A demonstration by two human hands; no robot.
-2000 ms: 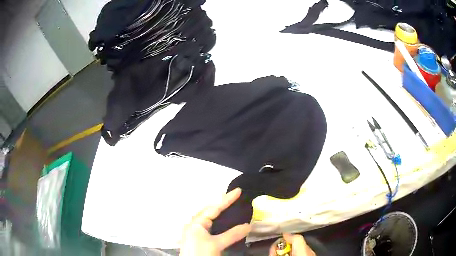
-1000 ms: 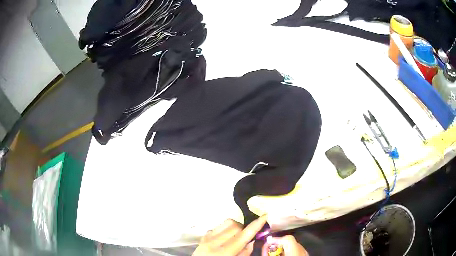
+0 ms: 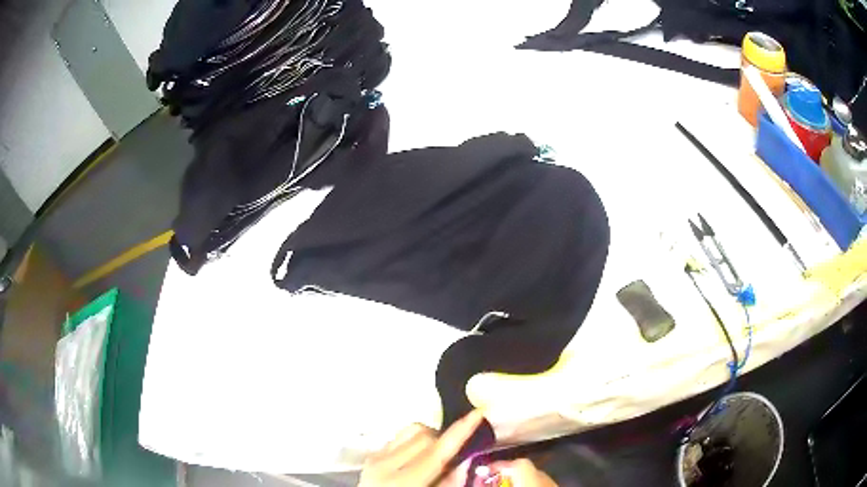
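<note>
A black bag body (image 3: 475, 228) lies on the white table, its shoulder strap (image 3: 458, 366) running down over the near edge. My left hand (image 3: 418, 457) holds the strap's lower part at the bottom of the picture, fingers along it. My right hand (image 3: 523, 474) is beside it, cut off by the bottom edge, around a small yellow-orange tool (image 3: 496, 478) that is mostly hidden. A purple glow shows at the strap between the hands.
Stacked black bags (image 3: 276, 86) stand at the upper left. At right lie a grey-green block (image 3: 645, 311), thread snips (image 3: 715, 255), a long thin stick (image 3: 732, 183) and a blue supply box (image 3: 808, 185). A bin (image 3: 730, 442) is below the table edge.
My left hand has moved from beside the strap to holding it, close to my right hand. The strap now hangs narrower over the edge. The bag body has barely moved.
</note>
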